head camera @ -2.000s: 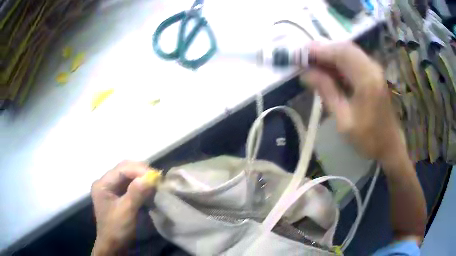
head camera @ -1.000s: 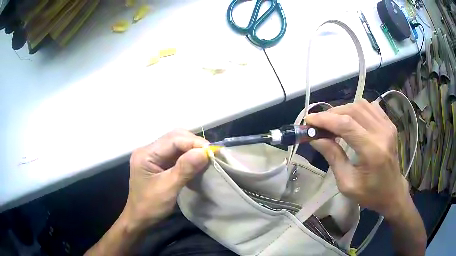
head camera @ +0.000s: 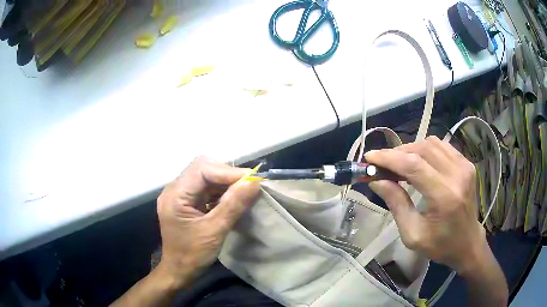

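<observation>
The cream-beige tote bag [head camera: 300, 258] lies across my lap with its mouth open and its zipper [head camera: 336, 243] showing inside. My left hand [head camera: 207, 216] pinches the bag's top corner, where a yellow corner end [head camera: 252, 177] sticks out between thumb and finger. My right hand [head camera: 423, 198] holds the thread burner [head camera: 345, 173] level by its dark reddish-brown handle. Its metal shaft points left and the tip is at the yellow end. The fingers hide part of the corner. The bag handles [head camera: 427, 84] arch up in loops behind the tool.
Scissors with green handles [head camera: 306, 33] lie on the white table [head camera: 108, 138], near loose yellow offcuts [head camera: 203, 71]. A slim corded tool [head camera: 439, 45] and a dark round block [head camera: 468, 27] are at the far right. Stacked bag pieces stand at upper left [head camera: 72, 27] and right [head camera: 522, 138].
My right hand has brought the burner from above the table down to the bag corner. Since one second ago, a thin yellow sliver has come to stand up at the tip.
</observation>
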